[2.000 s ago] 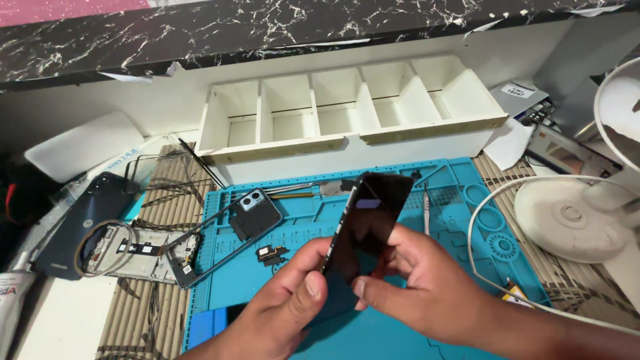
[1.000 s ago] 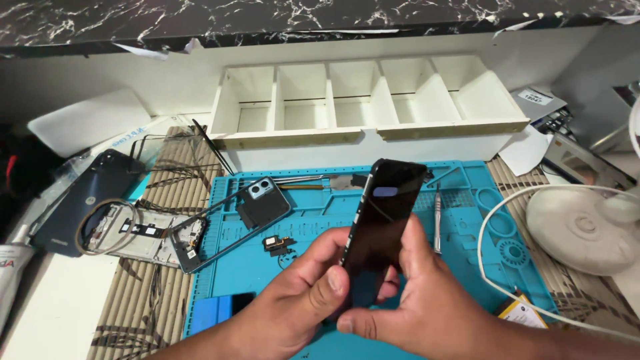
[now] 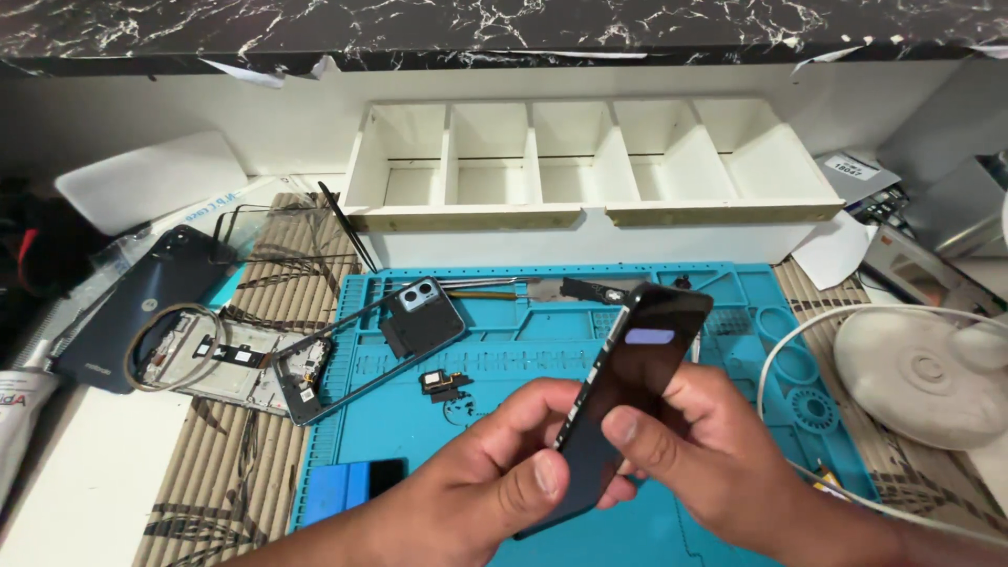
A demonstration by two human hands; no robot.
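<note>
A smartphone with a dark glossy face point(image 3: 630, 386) stands tilted above the blue silicone repair mat point(image 3: 378, 441), held between both hands. My left hand point(image 3: 504, 465) grips its left edge, thumb along the side. My right hand point(image 3: 693, 441) holds the right side, its thumb lying on the dark face and its fingers partly hidden behind. Left of the hands lie a small phone part with a flex piece point(image 3: 443, 384) and a phone mid-frame with a camera window point(image 3: 421, 315). A blue block point(image 3: 339, 490) is beside my left forearm.
Behind the mat stands a white compartment box point(image 3: 472, 213). At left are a dark phone back cover point(image 3: 146, 307), a phone chassis point(image 3: 236, 362), a ring point(image 3: 134, 354) and a tube point(image 3: 24, 409). A white cable point(image 3: 776, 362) curves past a round lamp base point(image 3: 921, 378) at right.
My right thumb has moved up from the phone's lower end onto its dark face. Both hands have kept hold of the phone.
</note>
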